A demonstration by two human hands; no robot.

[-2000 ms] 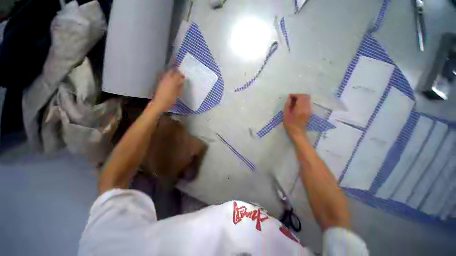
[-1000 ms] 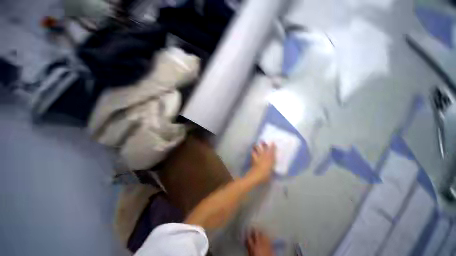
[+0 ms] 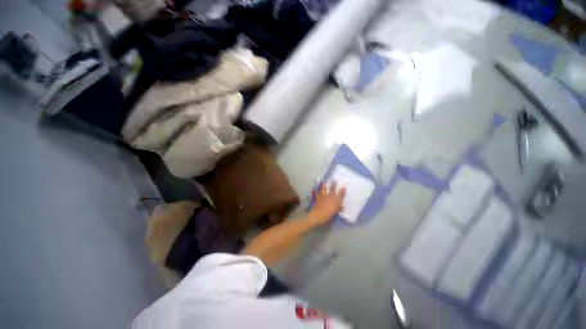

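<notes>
A small white paper pattern piece lies on its own patch of blue checked fabric on the grey table. My left hand rests on the paper's left side with its fingers spread; it covers part of paper and fabric. My right hand is out of the picture. A silver shears blade shows at the bottom edge; its handles are cut off, so I cannot tell whether it is held. The picture is blurred.
White pattern pieces lie on checked fabric at right. Blue offcuts lie beside them. Dark-handled scissors and a metal block lie farther right. A white roll, beige cloth and brown cloth are at left.
Since one second ago, my right hand has gone from the bottom edge and the shears blade shows clearly there. My left hand stays on the small pattern. Earlier, the view swung left.
</notes>
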